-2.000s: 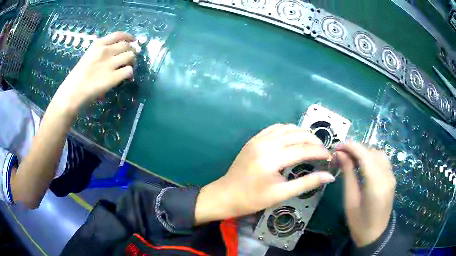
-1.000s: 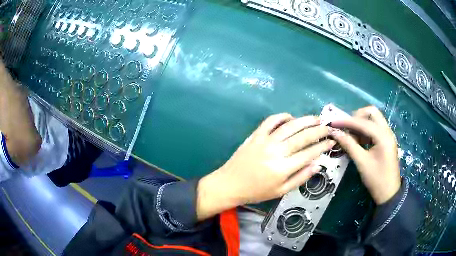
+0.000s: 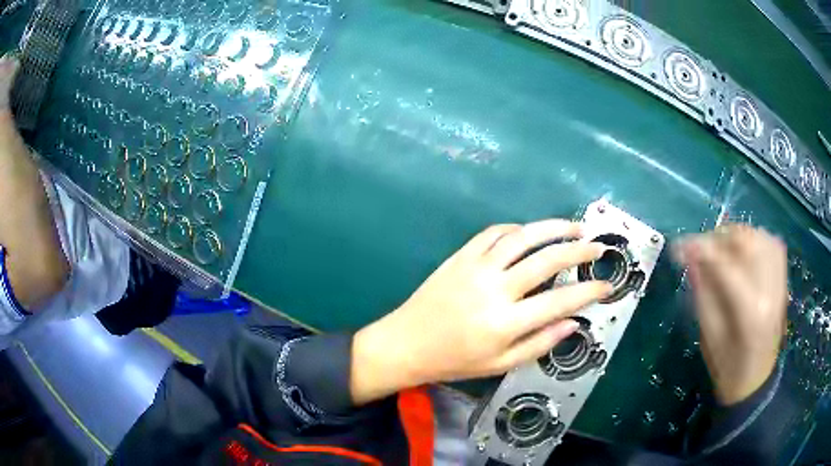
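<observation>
The silver three-hole housing [image 3: 592,350] lies slanted in front of me, with three dark round cavities showing. My left hand [image 3: 474,305] lies over its left edge and steadies it. Its fingertips touch the housing around the top and middle cavities. My right hand [image 3: 738,300] is off the housing to the right, over the clear blister tray at the right [image 3: 802,282]. It is blurred with the fingers curled, and I cannot tell whether it holds a small part.
A row of concentric-ring plates [image 3: 629,41] crosses the far right. A clear blister tray [image 3: 173,118] with round and crescent pockets lies at the left on the green surface [image 3: 392,182]. A neighbour's arm [image 3: 27,218] shows at the left edge, beside stacked trays [image 3: 46,45].
My right hand has left the housing's top end and moved right over the tray. My left hand stays on the housing, and the top cavity is now uncovered. The neighbour's hand has withdrawn leftward.
</observation>
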